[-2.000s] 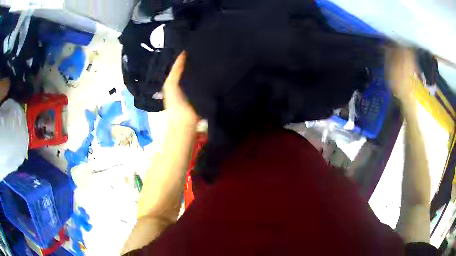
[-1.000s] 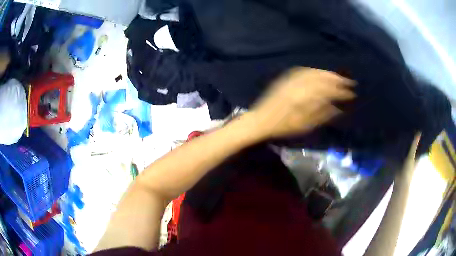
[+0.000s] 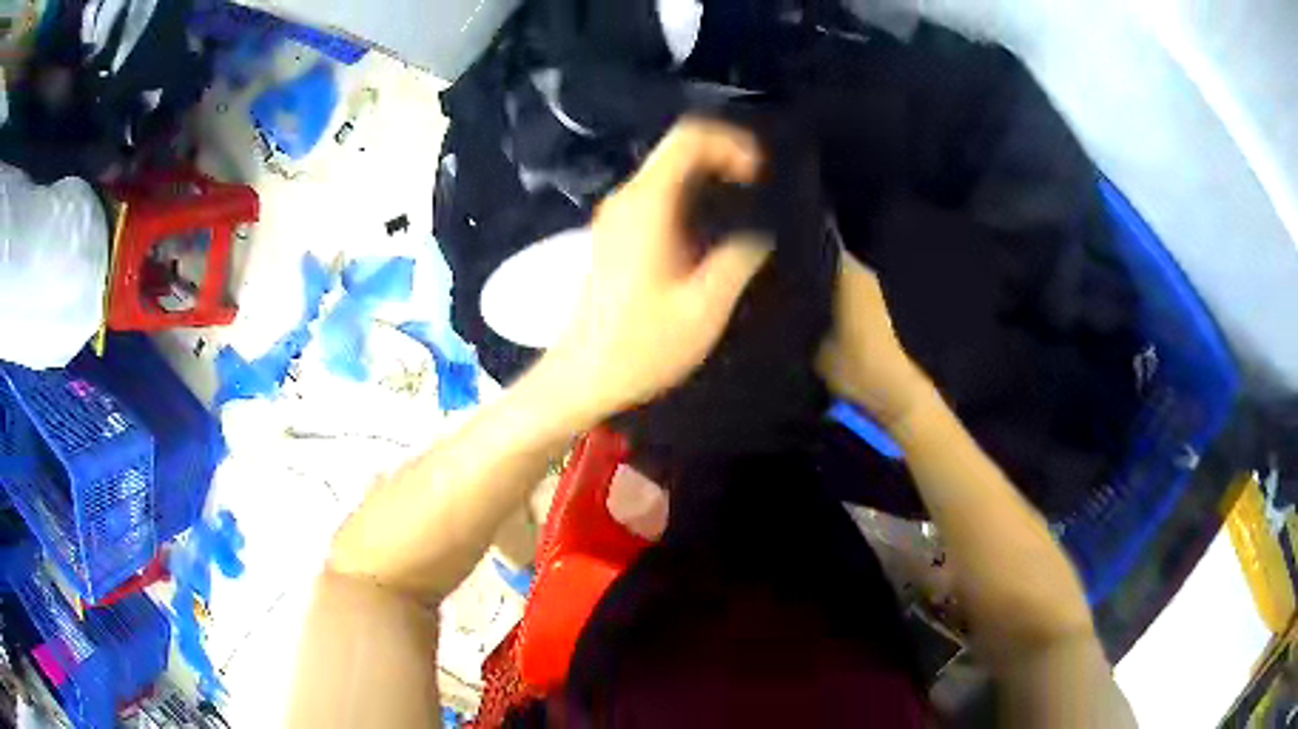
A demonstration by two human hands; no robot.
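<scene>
A black garment (image 3: 762, 342) hangs between my hands over my lap. My left hand (image 3: 648, 271) is curled round its left side, thumb and fingertips on the dark cloth, slightly blurred. My right hand (image 3: 861, 342) grips its right side; its fingertips are partly hidden by the cloth. More black garments with white and grey patches (image 3: 498, 185) are heaped beyond and to the left of my left hand. Black cloth (image 3: 982, 285) also fills the large blue basket (image 3: 1203, 385) at the right. Where one dark piece ends and another begins is hard to tell.
A red stool (image 3: 570, 570) is at my lap's left. Another red stool (image 3: 178, 249), blue crates (image 3: 100, 484) and a white bundle (image 3: 50, 271) stand at the far left. Blue scraps (image 3: 363, 306) lie on the floor. A pale curved surface (image 3: 1182, 128) borders the upper right.
My left hand has moved left and up from over the cloth. My right hand has come inward from the far right. The cloth is gathered between them, and more of the blue basket shows.
</scene>
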